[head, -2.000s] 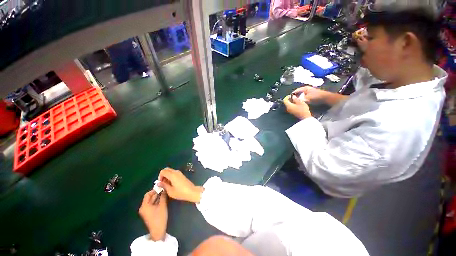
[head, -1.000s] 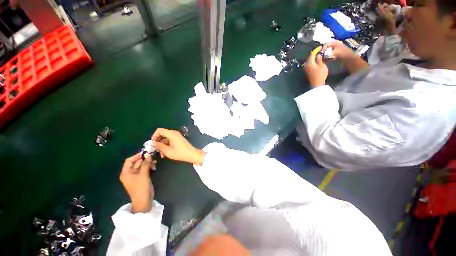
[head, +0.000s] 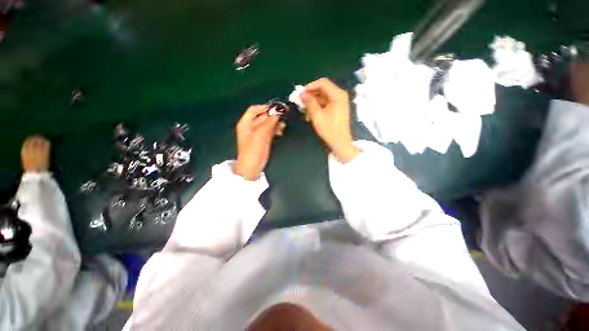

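My left hand (head: 256,137) holds a small dark, shiny part (head: 278,110) between thumb and fingertips, over the green surface. My right hand (head: 329,116) pinches a small white wipe (head: 298,97) just right of the part, with a small gap between them. A pile of dark, glittering parts (head: 150,169) lies to the left of my left hand. A large heap of white wipes (head: 397,97) lies to the right of my right hand, at the foot of the metal post.
A single part (head: 246,57) lies beyond my hands on the green surface (head: 174,71). The metal post (head: 445,26) stands at upper right. A neighbour's hand (head: 35,154) and sleeve are at far left. Another person's sleeve (head: 562,168) is at right. A smaller wipe heap (head: 515,63) lies beyond.
The view has swung down and left; the red tray is out of sight and the parts pile shows fully. My right hand with the wipe has come away from the part in my left hand.
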